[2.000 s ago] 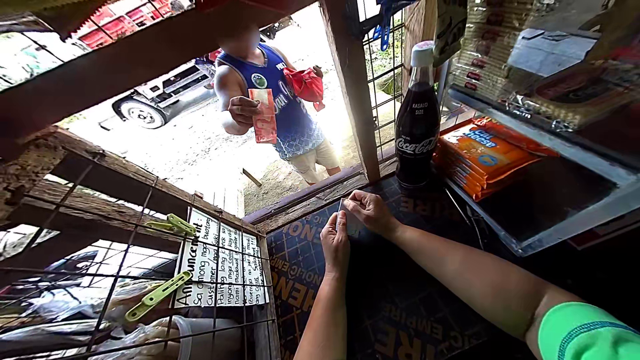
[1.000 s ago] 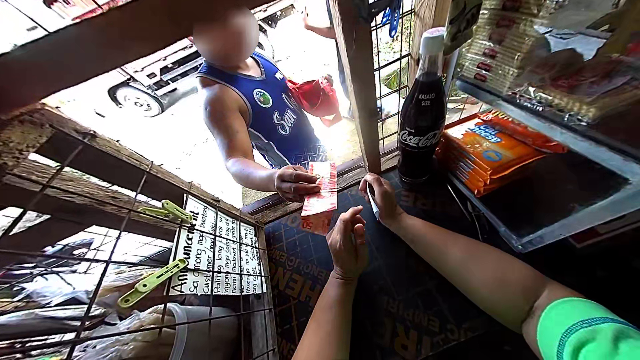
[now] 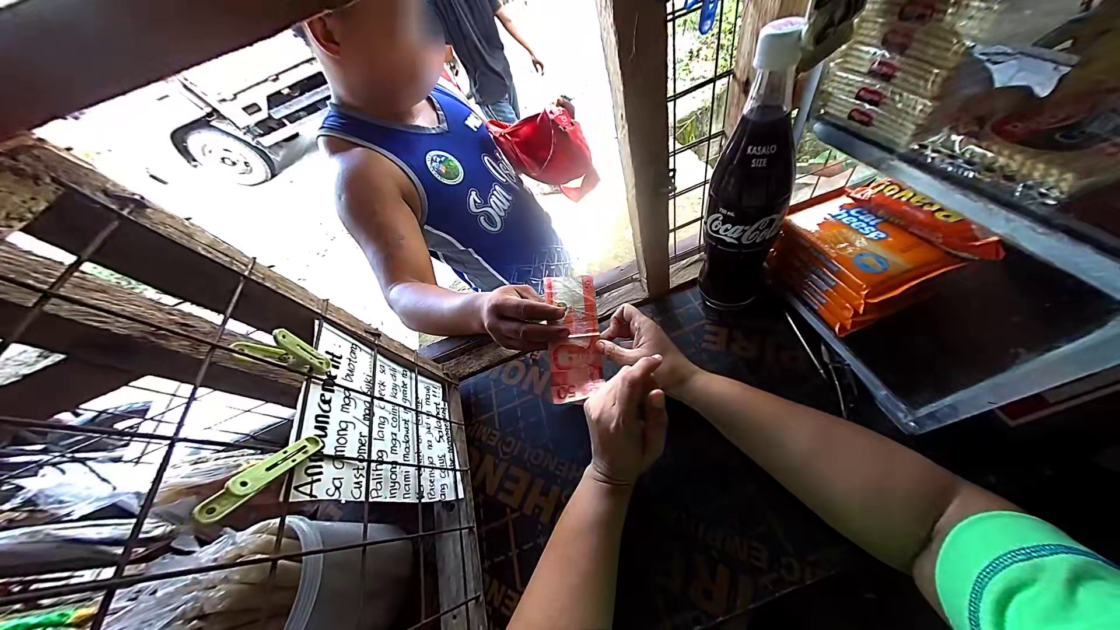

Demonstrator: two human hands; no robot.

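Observation:
A red banknote (image 3: 573, 346) spans the window opening, gripped near its upper part by the hand of a person (image 3: 525, 317) in a blue sleeveless jersey. My right hand (image 3: 649, 350) is at the note's right edge, thumb and forefinger close to it; whether they pinch it cannot be told. Just below, my left hand (image 3: 626, 420) is raised beside the note's lower end, its fingers partly bent and apart, with nothing seen in it. Both my forearms reach over the dark printed counter board (image 3: 542, 490).
A Coca-Cola bottle (image 3: 748, 192) stands by the window post, beside stacked orange snack packs (image 3: 862, 254). A glass-like shelf (image 3: 927, 411) edges the right. Wire mesh at left bears a handwritten notice (image 3: 376, 420) and green clothespins (image 3: 258, 477). A plastic tub (image 3: 350, 560) stands behind it.
The person outside has come closer, and the held-out banknote has moved in to my hands. My hands, together at first, have parted; my left hand has risen toward the note.

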